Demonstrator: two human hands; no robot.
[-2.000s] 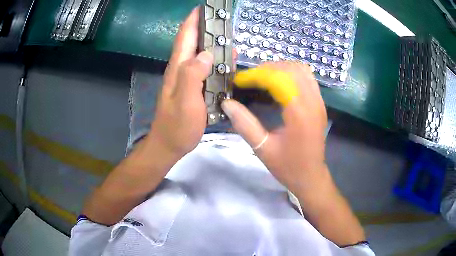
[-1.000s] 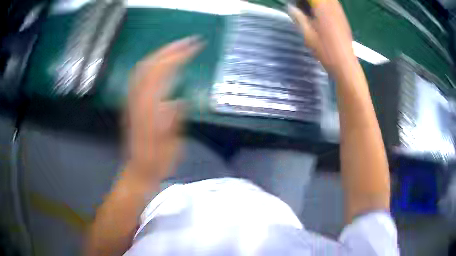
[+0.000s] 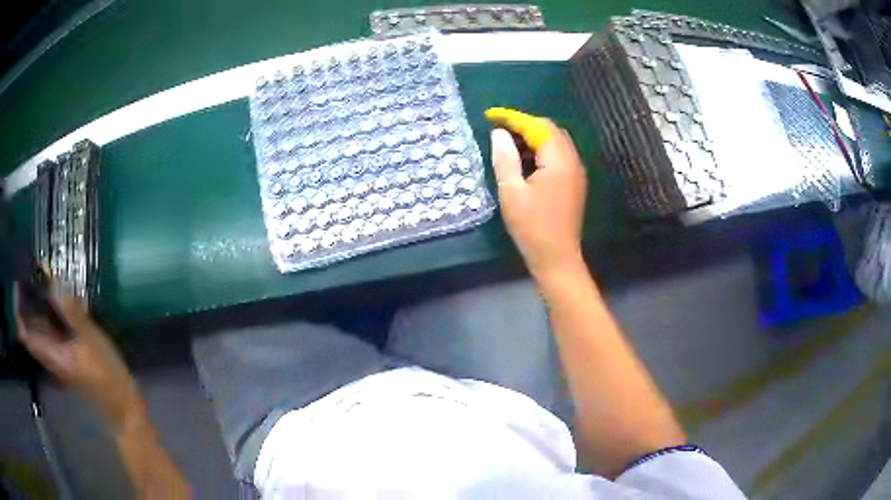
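The clear blister tray (image 3: 366, 146), its pockets filled with small round silver components, lies on the green surface in front of me. My right hand (image 3: 537, 181), with yellow finger cots, hovers just right of the tray, thumb and fingers apart, with nothing seen in it. My left hand (image 3: 73, 337) is blurred at the far left edge, by the near end of several metal strips (image 3: 73, 210) standing side by side. Something dark shows at its fingers; I cannot tell whether it is held.
A tall stack of strips (image 3: 640, 122) stands to the right, with clear glossy trays (image 3: 762, 127) beyond it. A single strip (image 3: 457, 18) lies past the white rail (image 3: 186, 93). A blue stool (image 3: 806, 269) is on the floor at lower right.
The fixture strip held upright in my left hand is gone from between my hands. My left hand has moved far left; my right hand has come back from beyond the tray. The view has shifted.
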